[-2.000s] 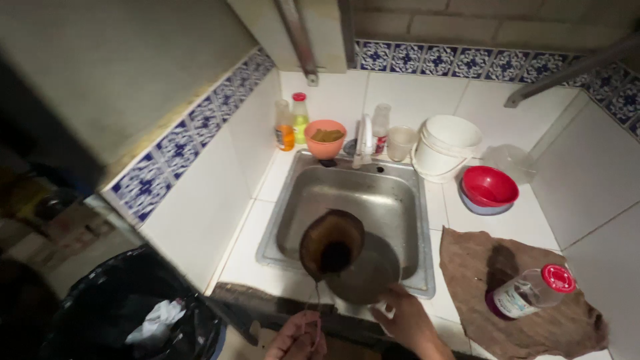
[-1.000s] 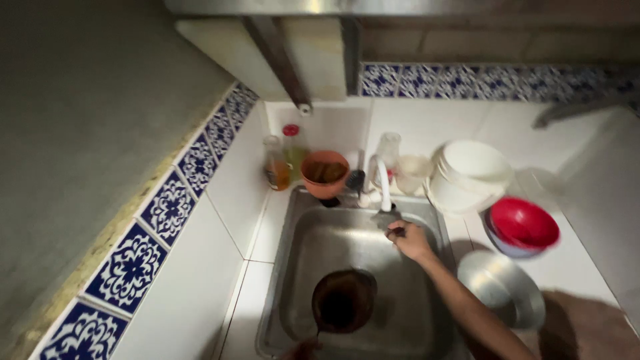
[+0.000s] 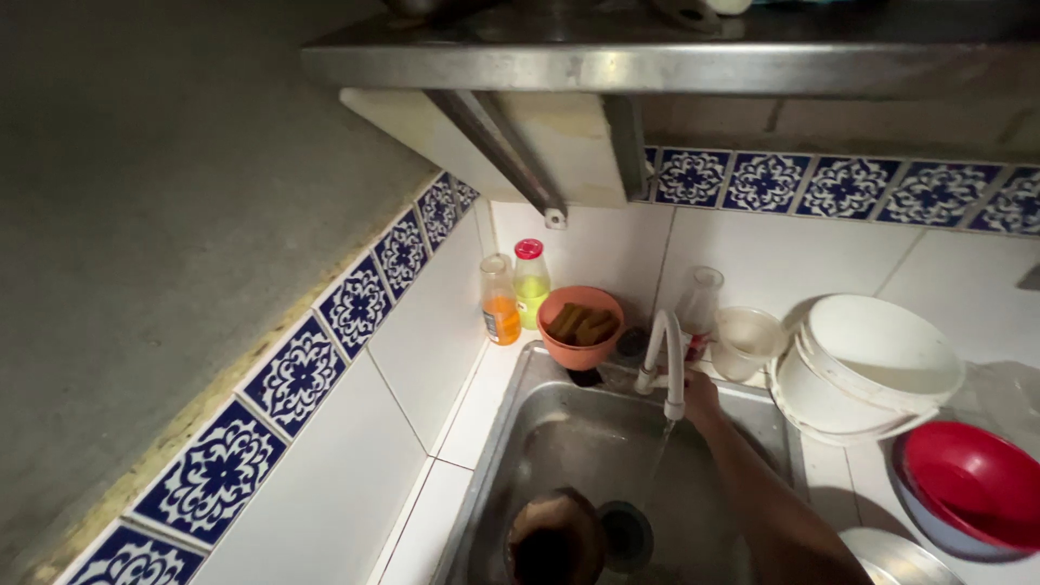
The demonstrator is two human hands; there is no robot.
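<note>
My right hand (image 3: 700, 395) reaches over the sink to the white faucet (image 3: 673, 357), its fingers closed at the handle and partly hidden by the spout. A thin stream of water falls from the spout. Low in the stainless steel sink (image 3: 585, 406) is a dark-stained cloth strainer (image 3: 556, 532), its lower part cut off by the frame. Beside it sits a round dark drain (image 3: 626, 536). My left hand is out of view. Part of a metal pot (image 3: 898, 556) shows at the lower right, under my right forearm's side.
Behind the sink stand an orange bowl (image 3: 578, 349) of brown pieces, two bottles with coloured liquid (image 3: 501, 317), a clear bottle (image 3: 700, 301), a plastic cup (image 3: 743, 345) and white buckets (image 3: 845, 390). A red bowl (image 3: 967, 479) is at right. A metal shelf (image 3: 650, 69) juts overhead.
My right hand has gone from the metal pot to the faucet. The pot, held over the sink's front edge at first, now rests at the right. My left hand has left the view.
</note>
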